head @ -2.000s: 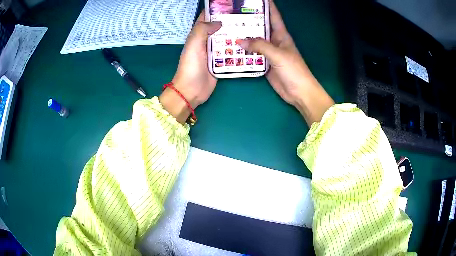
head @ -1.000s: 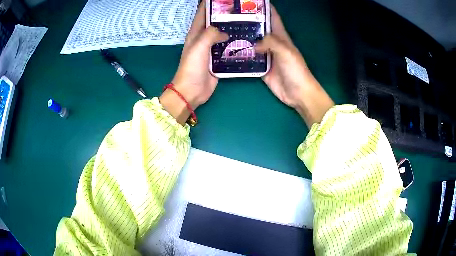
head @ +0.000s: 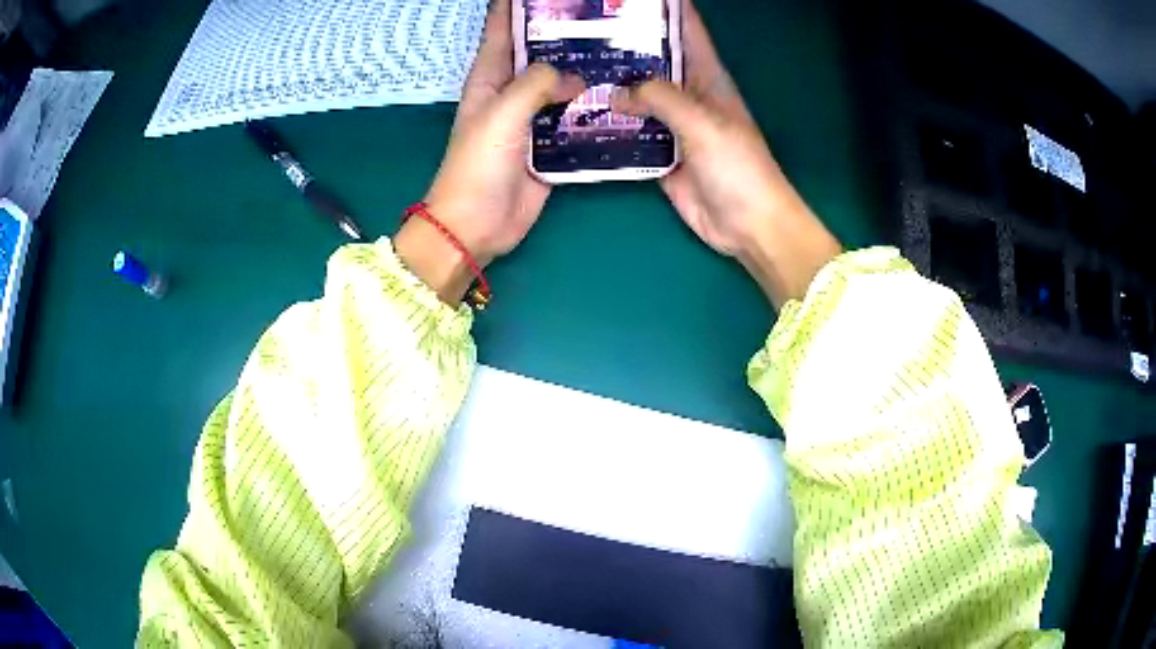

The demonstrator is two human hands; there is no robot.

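Observation:
A smartphone (head: 602,142) in a pink-white case is held upright at the top centre, its top end cut off by the frame edge. Its screen shows a dark keyboard. My left hand (head: 492,165) grips its left side, thumb over the keys, with a red cord at the wrist. My right hand (head: 729,165) grips its right side, thumb also over the screen. The fingers behind the phone are hidden. Below, between my yellow-green sleeves, a black strip (head: 609,578) lies on a white sheet (head: 621,463).
A printed record sheet (head: 330,57), a pen (head: 302,180) and a blue-capped bottle (head: 138,273) lie at the left. A black foam tray (head: 1001,216) stands at the right. A smartwatch (head: 1029,422) lies beside my right sleeve.
The screen changed from a grid of pictures to a dark keyboard. Both thumbs have shifted over it. The whole view has shifted slightly; the phone stays held.

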